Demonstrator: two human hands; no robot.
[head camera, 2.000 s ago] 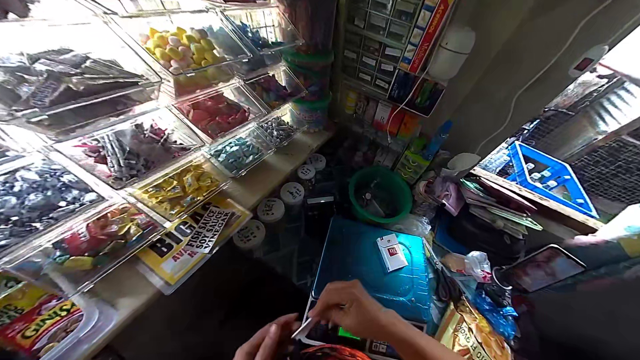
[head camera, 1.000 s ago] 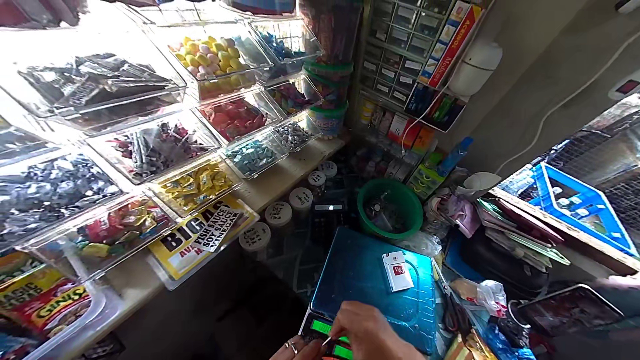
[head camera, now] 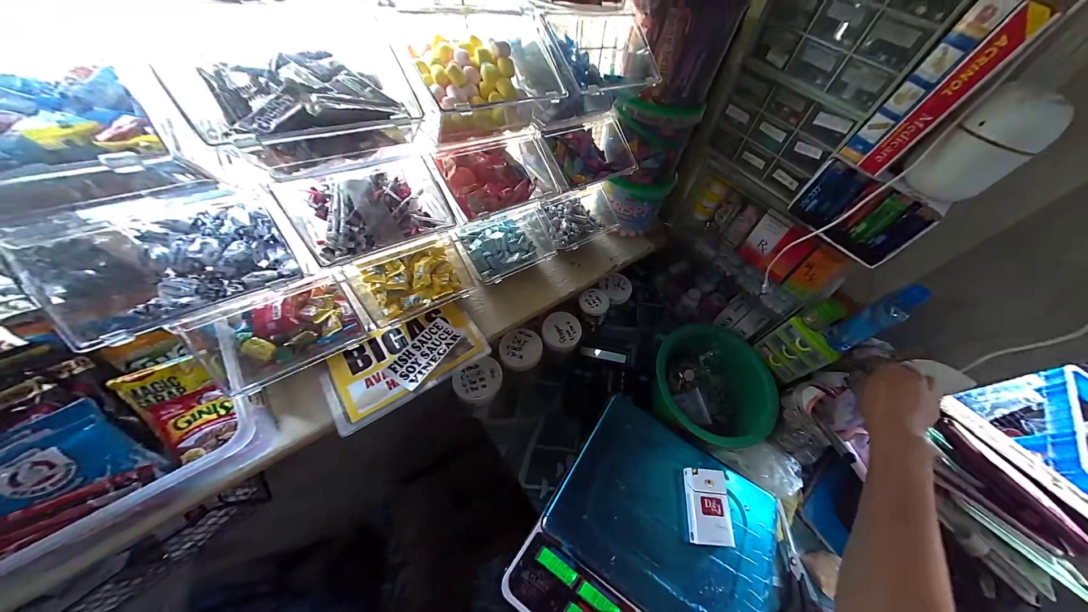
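Note:
My right hand (head camera: 897, 395) reaches out at the right, its fingers curled down among plastic bags and papers beside the green plastic basin (head camera: 765, 399); whether it holds anything is hidden. My left hand is out of view. A digital weighing scale (head camera: 646, 501) with a blue metallic platform and lit green displays stands at the bottom centre. On its platform lies a white and red cigarette pack (head camera: 710, 508). The basin behind the scale holds coins and small items.
Clear bins of wrapped candy (head camera: 412, 280) line the wooden shelf (head camera: 552, 276) at the left. White-lidded jars (head camera: 520, 348) stand below its edge. Small drawers (head camera: 816, 93) and medicine boxes (head camera: 769, 242) fill the back. Stacked folders and papers (head camera: 1003, 484) and a blue crate (head camera: 1071, 416) are at the right.
My right hand has moved from the front of the scale to the clutter right of the basin. My left hand has left the view. The cigarette pack remains on the scale.

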